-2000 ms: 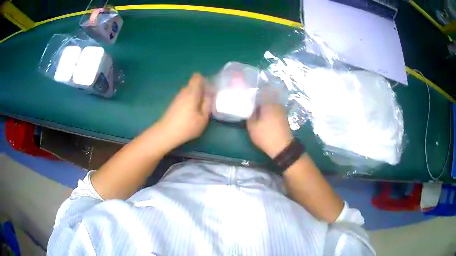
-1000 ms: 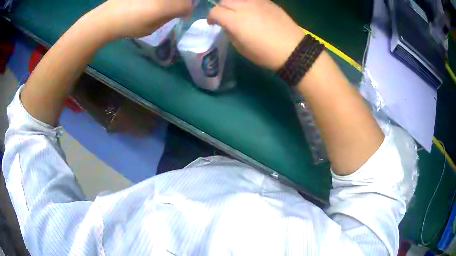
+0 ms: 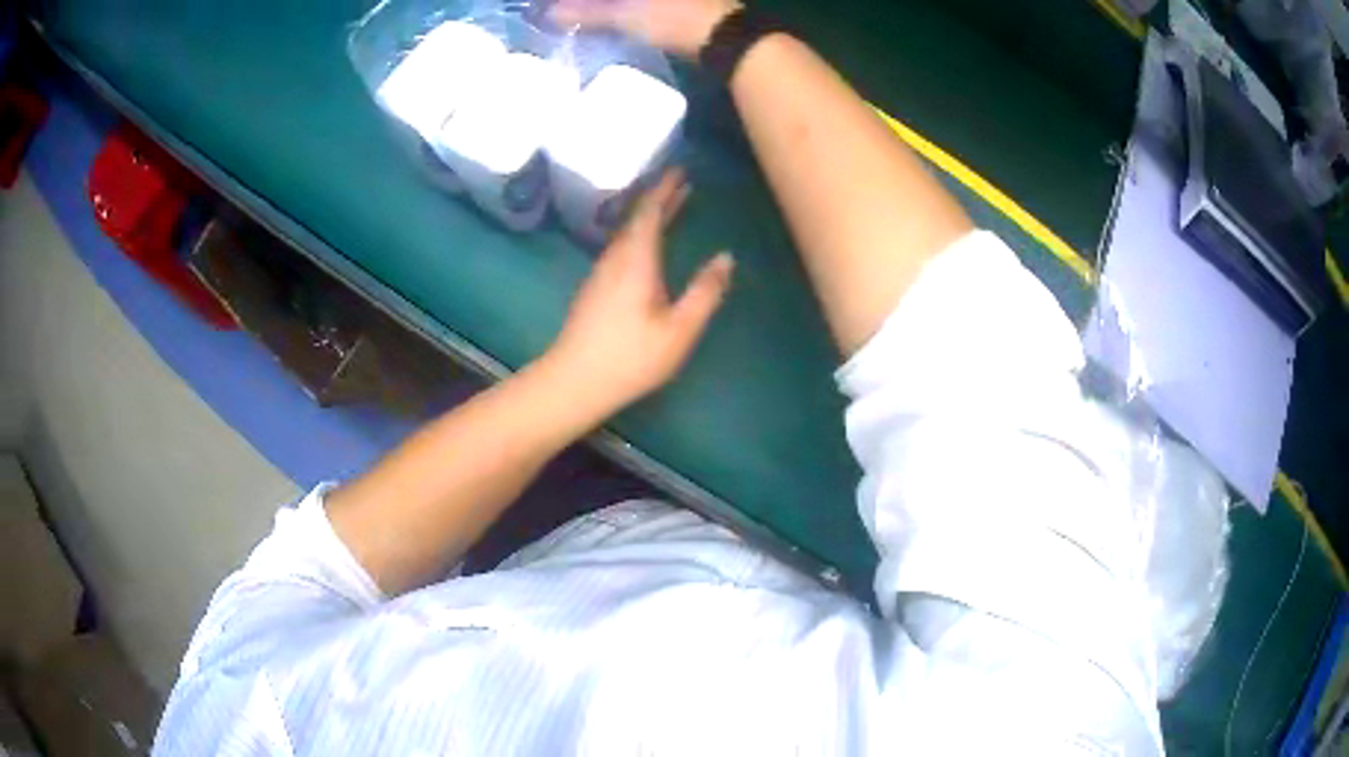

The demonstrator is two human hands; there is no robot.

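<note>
Several bagged boxes [image 3: 496,126] with glaring white tops stand close together at the upper left of the green mat, with loose clear film around them. My left hand [image 3: 636,303] is just in front of the nearest box, fingers apart, holding nothing. My right hand [image 3: 636,18] is at the top edge of the picture, behind the boxes by the film. Its fingertips are blurred, and I cannot tell whether they hold the film.
The stack of poly bags [image 3: 1191,555] is at the right, partly hidden by my right sleeve. A dark flat device [image 3: 1250,192] lies on a white paper sheet [image 3: 1184,348]. A red stool [image 3: 141,207] and a brown carton [image 3: 274,303] are below the bench's left edge.
The view has swung left. The box I handled two seconds ago appears to stand with the other bagged boxes. My left hand has drawn back toward me; my right arm still reaches across.
</note>
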